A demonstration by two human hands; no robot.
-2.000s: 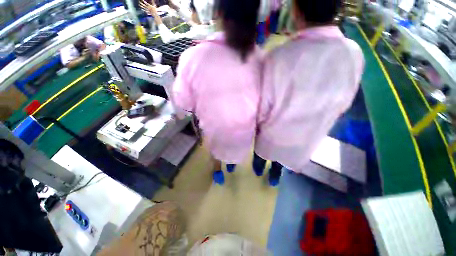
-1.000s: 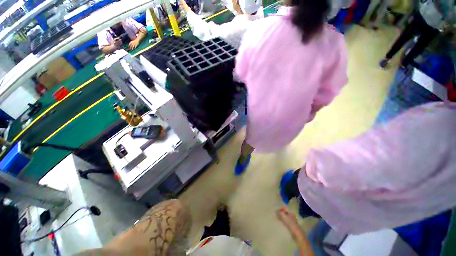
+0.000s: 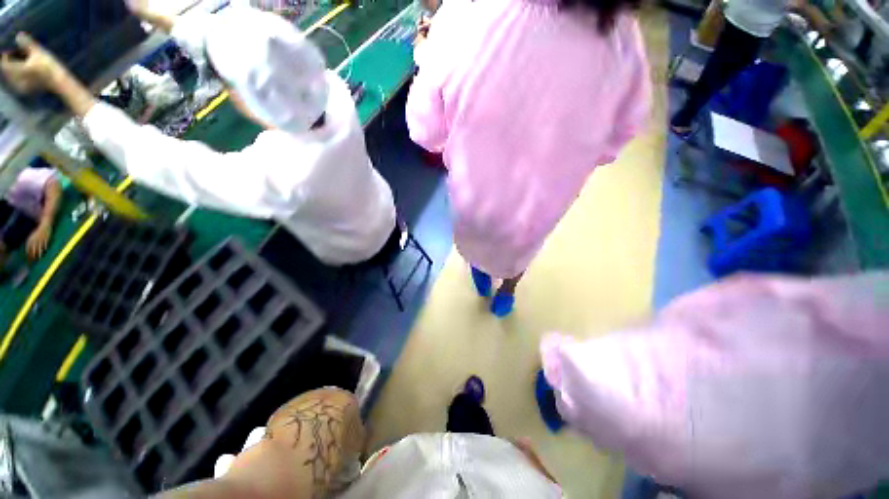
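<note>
A black tray (image 3: 200,356) with a grid of square pockets lies at the lower left, on top of a dark stack. Another black gridded tray (image 3: 122,273) lies behind it. My tattooed left arm (image 3: 317,434) shows at the bottom edge, in front of the near tray, but my left hand is not in view. Small white shapes beside this arm are unclear. A sliver of skin shows at the right side of my light shirt (image 3: 458,468); my right hand is not in view.
A person in white (image 3: 292,166) reaches up to a dark tray (image 3: 83,39) at the left. A person in pink (image 3: 536,127) is ahead on the cream aisle (image 3: 595,253); another (image 3: 741,380) is close on the right. A blue stool (image 3: 746,229) stands at the right.
The white machine has left the view to the left. The black trays are nearer and lower left. The person in white shows more fully. The skin-toned limb at lower right is nearly gone.
</note>
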